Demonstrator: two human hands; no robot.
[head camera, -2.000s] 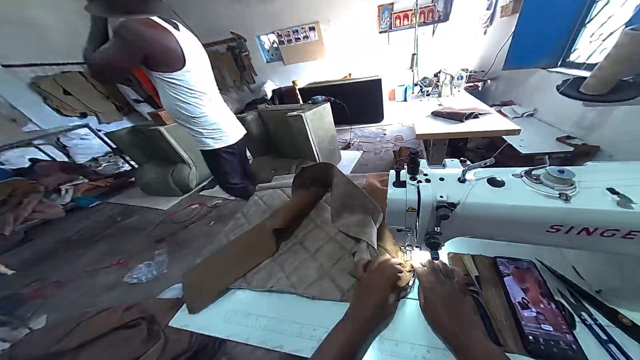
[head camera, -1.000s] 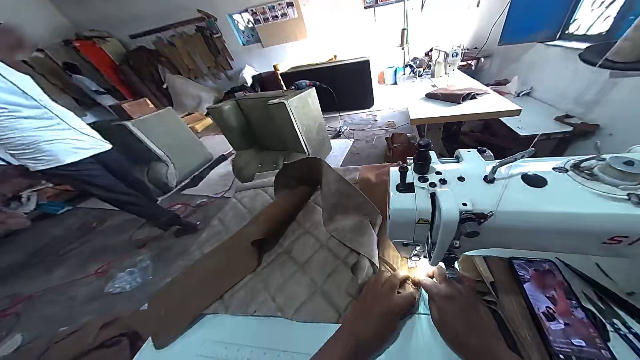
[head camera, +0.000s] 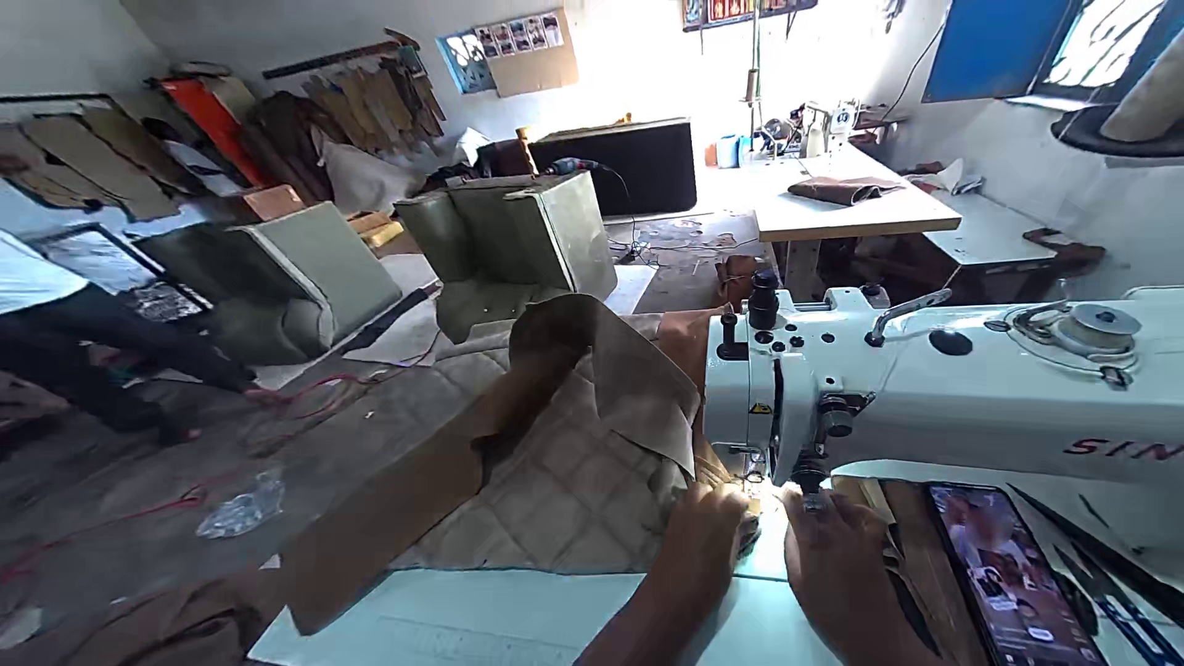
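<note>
My left hand (head camera: 708, 536) grips the gathered edge of the brown quilted fabric (head camera: 573, 490) just left of the needle area of a white Singer sewing machine (head camera: 925, 379). My right hand (head camera: 837, 555) rests on the machine bed, right of the lit needle; its fingertips are partly hidden behind the presser parts, and whether it holds fabric cannot be told. A long brown strip (head camera: 398, 499) lies along the quilted piece, folded over near the machine head.
A phone (head camera: 1008, 573) with a lit screen and scissors (head camera: 1119, 592) lie right of my right hand. Green armchair parts (head camera: 518, 231) stand on the floor beyond. A person (head camera: 102, 342) is at the far left. Another table (head camera: 860, 222) stands ahead.
The person at the left has moved farther left since two seconds ago. My right hand's fingers have shifted slightly right, away from the needle. The view has turned somewhat.
</note>
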